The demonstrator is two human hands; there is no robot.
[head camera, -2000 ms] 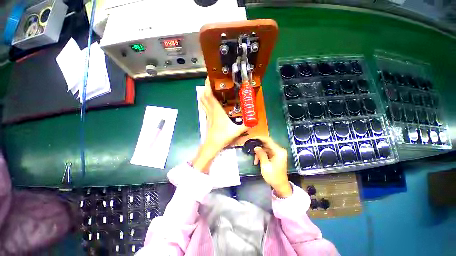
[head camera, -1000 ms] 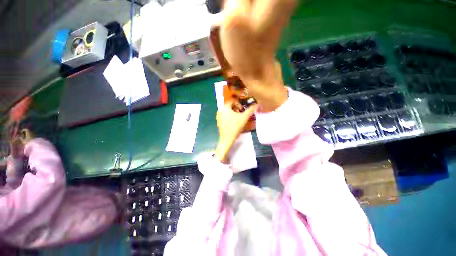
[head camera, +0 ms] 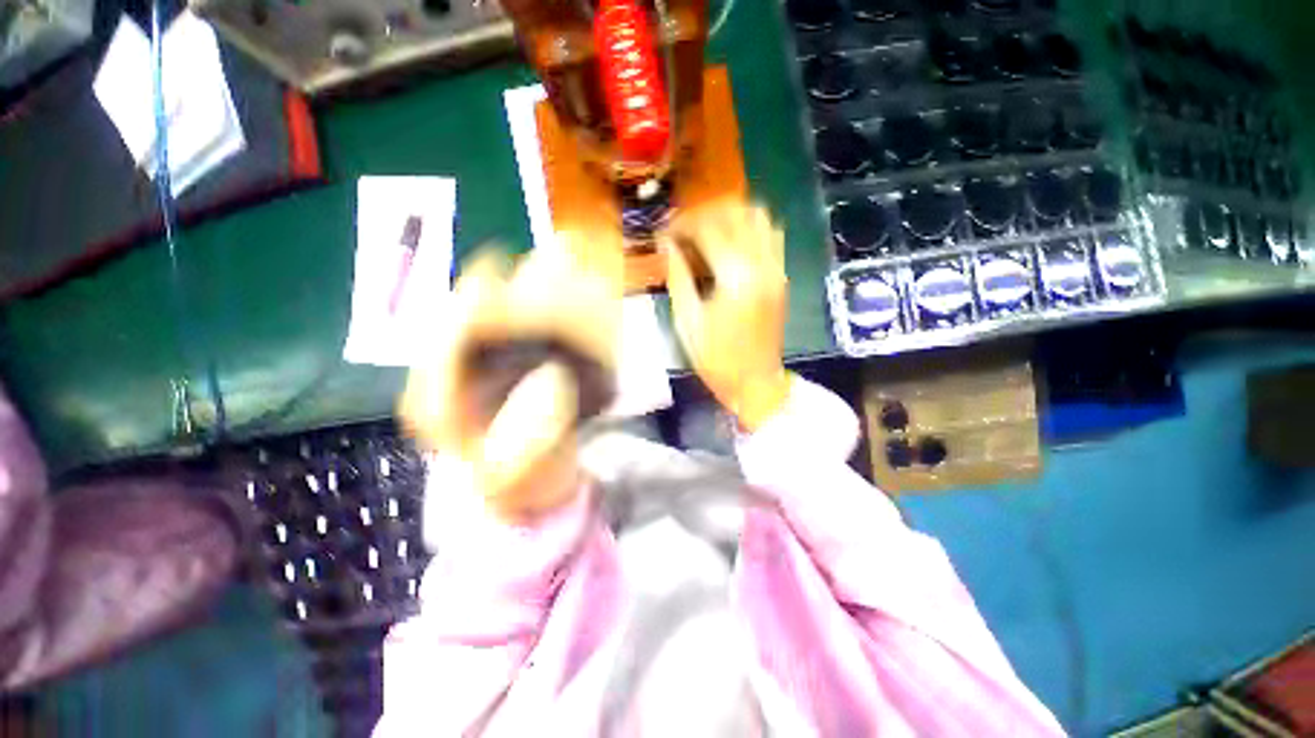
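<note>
The orange-brown fixture (head camera: 710,159) stands at top centre, its red ribbed handle (head camera: 630,87) pointing down towards me. A small dark metal nest (head camera: 645,216) shows at its front. My left hand (head camera: 512,382) is strongly blurred, left of and below the fixture, with its fingers around a dark round part (head camera: 545,363). My right hand (head camera: 736,303) is at the fixture's front right edge, with a small dark part (head camera: 695,268) at its fingers, seen nearly edge-on. Blur hides the exact grip of both hands.
A clear blister tray (head camera: 995,310) with black discs is at right, another (head camera: 1226,231) beyond it. A marker pen (head camera: 407,260) lies on white paper at left. A black parts tray (head camera: 325,526) and cardboard with dark parts (head camera: 981,418) are below the bench edge. Another person's pink sleeve (head camera: 123,570) shows at left.
My right hand has come down from over the handle to the fixture's front. My left hand has moved from the fixture towards me and left, now around a dark part. The view has shifted.
</note>
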